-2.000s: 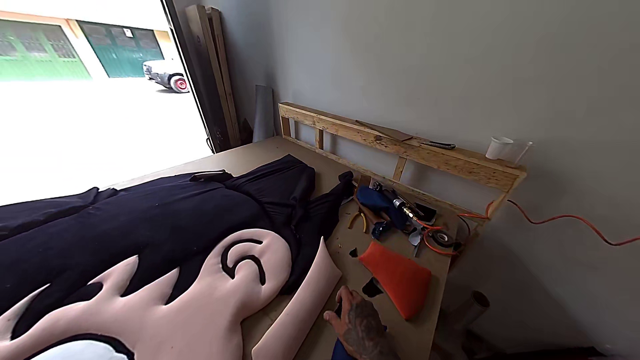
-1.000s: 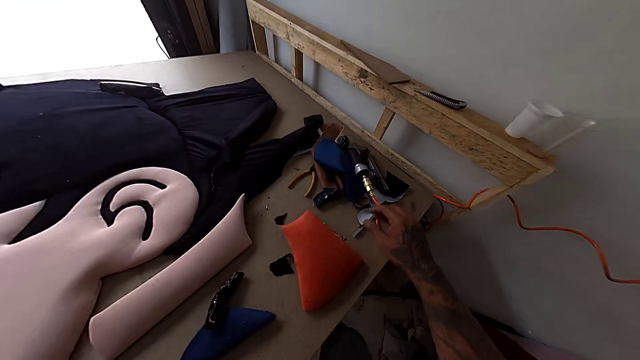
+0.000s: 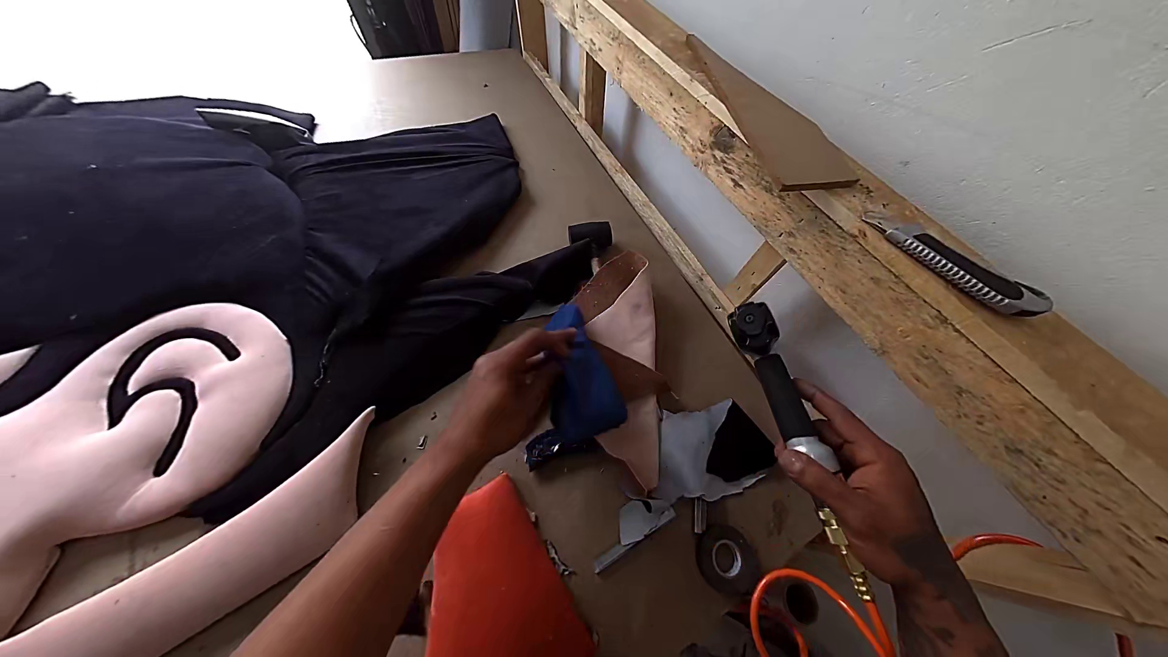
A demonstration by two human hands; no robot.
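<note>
My left hand (image 3: 511, 392), near the middle, pinches a blue fabric piece (image 3: 589, 388) above a pink and brown scrap (image 3: 630, 333). My right hand (image 3: 862, 488) is closed around a black and silver air-powered tool (image 3: 787, 406) with a brass fitting and an orange hose. The tool's dark head points up, next to the wooden frame. An orange padded piece (image 3: 502, 584) lies beside my left forearm. At left a pink padded ear shape (image 3: 196, 401) with black curved lines adjoins dark fabric (image 3: 155, 219), and a long pink padded strip (image 3: 237, 557) lies below it.
A wooden frame (image 3: 821, 265) runs along the wall, bearing a utility knife (image 3: 967, 269) and a flat board piece (image 3: 776, 128). Near my right hand are a roll of black tape (image 3: 727, 558), grey scraps (image 3: 689, 447) and the coiled orange hose (image 3: 776, 579). A black cylindrical object (image 3: 590, 234) sits farther back.
My right hand has lifted the air tool from the pile beside the frame. My left hand has come into view and taken hold of the blue piece. The view has moved closer to the pile.
</note>
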